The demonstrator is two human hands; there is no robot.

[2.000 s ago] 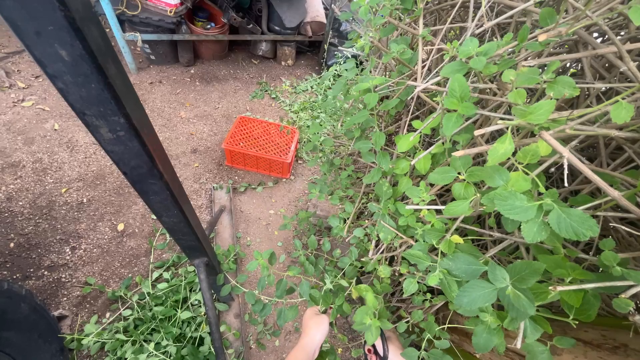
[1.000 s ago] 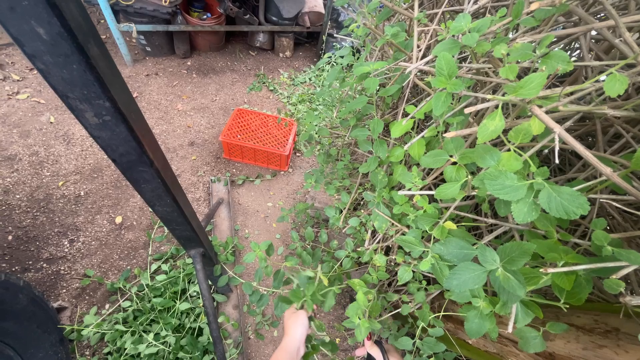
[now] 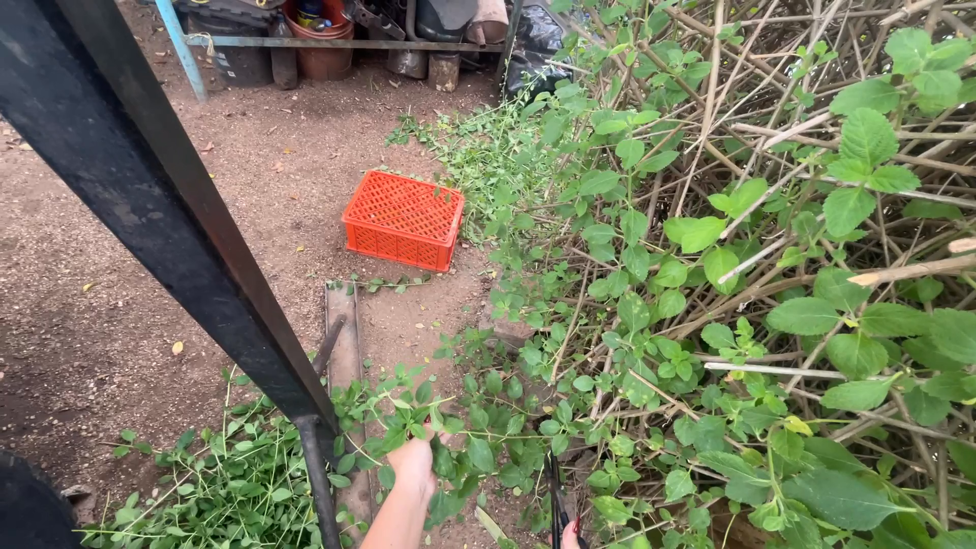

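Note:
My left hand [image 3: 414, 465] is closed around leafy green stems [image 3: 427, 415] at the bottom centre, its fingers partly hidden by leaves. To its right, at the lower edge, my right hand [image 3: 570, 536] grips dark-handled pruning shears [image 3: 557, 492] that point up toward the bush; only a finger or so of that hand shows. The shears' blades are partly covered by leaves. A big leafy bush [image 3: 656, 328] with dry woody stems fills the right side. Cut green branches [image 3: 221, 473] lie in a heap at the lower left.
A black metal post [image 3: 183, 206] slants across the left. An upturned orange plastic crate [image 3: 404, 217] sits on the soil ahead, beyond a flat strip [image 3: 345, 343] on the ground. Farther back are more cuttings [image 3: 496, 152], a blue-legged metal rack [image 3: 179, 49] and buckets [image 3: 324, 49]. Part of a tyre [image 3: 30, 496] shows bottom left.
The shears, mostly hidden by leaves before, now show upright beside the bush. My left hand is still on the stems and sits higher in view than two seconds ago.

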